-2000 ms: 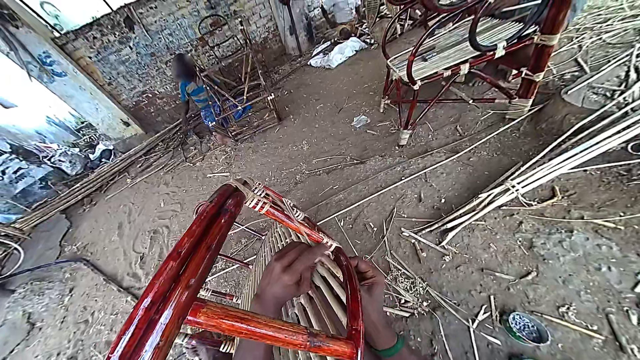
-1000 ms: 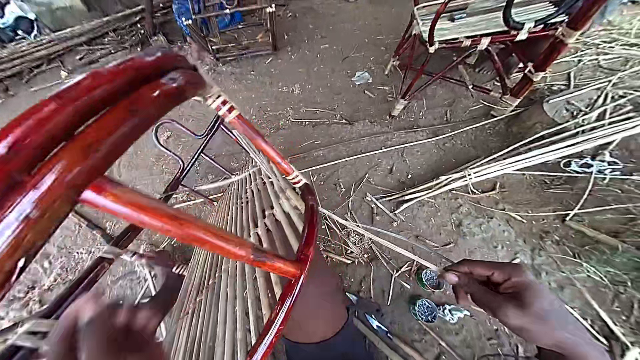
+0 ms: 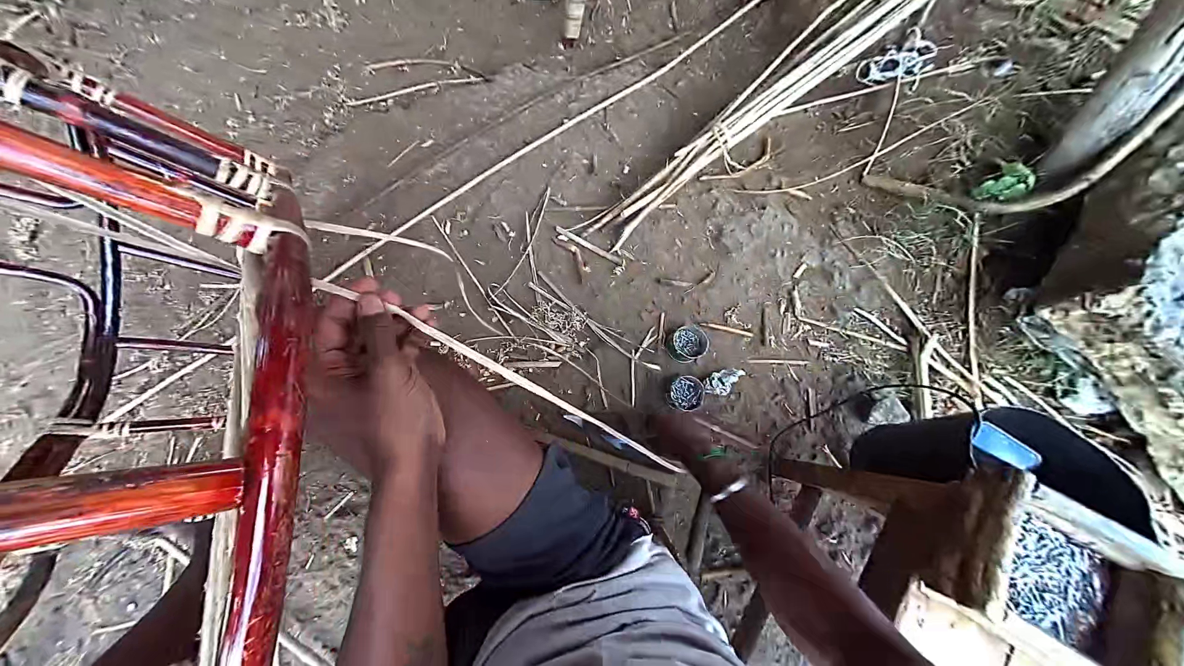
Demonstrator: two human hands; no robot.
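Observation:
A red lacquered cane furniture frame (image 3: 277, 398) fills the left side, its joints wrapped with pale cane binding (image 3: 250, 222). From the wrapped corner a pale cane strip (image 3: 518, 379) runs down to the right. Beside the frame's upright, my left hand (image 3: 370, 324) pinches this strip between thumb and fingers. My right hand (image 3: 689, 449), with a green band and a bracelet at the wrist, is low and right at the strip's far end; its fingers are dark and blurred, so its grip is unclear.
Two small tins of nails (image 3: 687, 343) stand on the dirt floor. A bundle of cane strips (image 3: 740, 120) lies at upper right. At lower right are a black bucket (image 3: 916, 449) and a wooden box (image 3: 953, 620) with many nails. Cane scraps litter the ground.
The view has shifted down and right. My right hand, outstretched near the tins a second ago, is now lower and closer to my body. My left hand is now on the strip at the frame's corner.

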